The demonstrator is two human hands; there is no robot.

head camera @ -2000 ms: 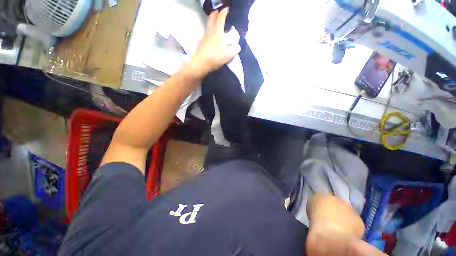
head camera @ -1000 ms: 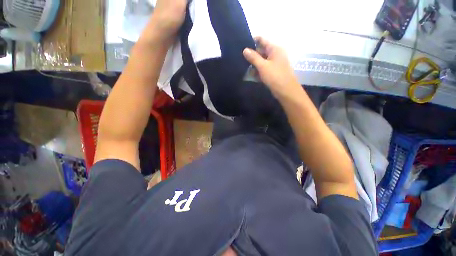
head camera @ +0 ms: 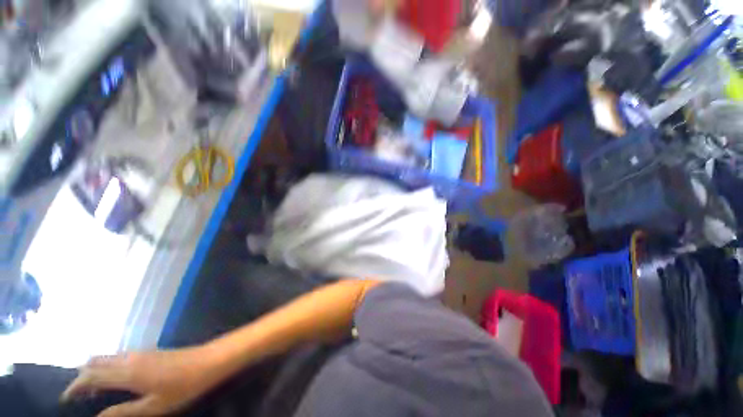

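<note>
The view is blurred and turned to the right. My right hand (head camera: 142, 381) is at the lower left, palm down with thumb and fingers apart, over dark cloth (head camera: 37, 395) at the near end of the white table (head camera: 155, 269). The cloth is mostly cut off by the frame's edge. No grip on it can be seen. My left hand is out of the picture.
Yellow-handled scissors (head camera: 205, 169), a phone (head camera: 110, 199) and a sewing machine (head camera: 77, 81) are on the blue-edged table. Pale cloth (head camera: 367, 232) hangs by a blue crate (head camera: 407, 168). A red basket (head camera: 542, 334) and another blue crate (head camera: 599, 301) stand right.
The view has swung right, bringing the crates and floor into sight. My left hand and the pale-edged part of the dark cloth have left the picture. My right hand now appears lower left.
</note>
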